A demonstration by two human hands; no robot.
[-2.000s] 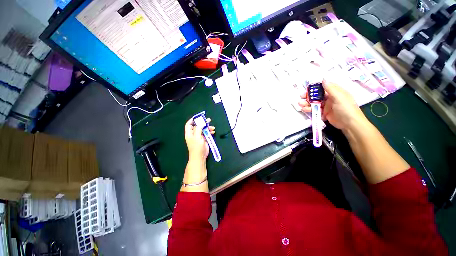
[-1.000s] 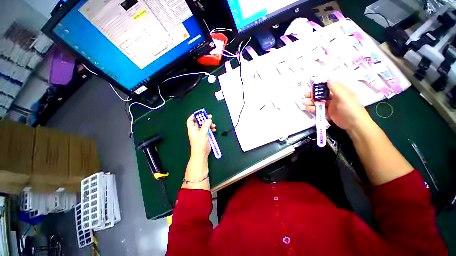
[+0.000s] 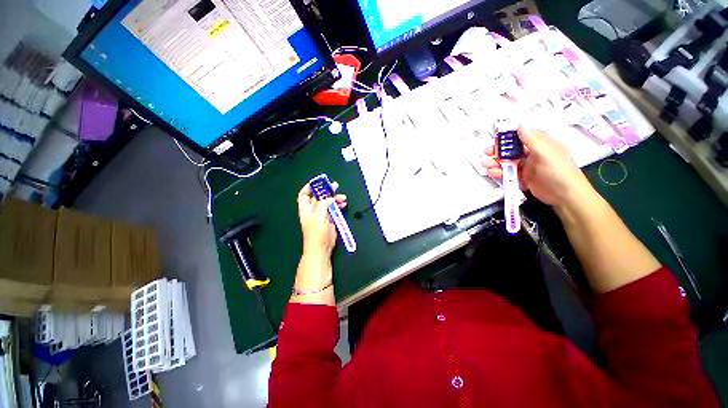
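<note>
My left hand [image 3: 315,221] holds a smartwatch [image 3: 322,189] with a pale bluish strap; its dark screen faces up, lit with small icons, and the strap hangs down to the right. My right hand [image 3: 544,166] holds a second smartwatch [image 3: 509,146] with a pale pink strap hanging toward me; its dark screen shows rows of small light marks. The right hand is over the edge of a white tray [image 3: 415,209] with rows of pink-strap watches. The left hand is over the green mat, left of the tray.
A black scanner with yellow tip [image 3: 244,253] lies at the bench's left. Two monitors [image 3: 209,64] and a red-orange device [image 3: 338,80] stand behind. A rack of black-strap watches [image 3: 693,88] is at right. A rubber band [image 3: 613,171] and a metal rod [image 3: 675,256] lie on the mat.
The left watch's screen has gone from washed out with glare to dark with visible icons, as the left hand tilted it slightly. The right hand has hardly moved.
</note>
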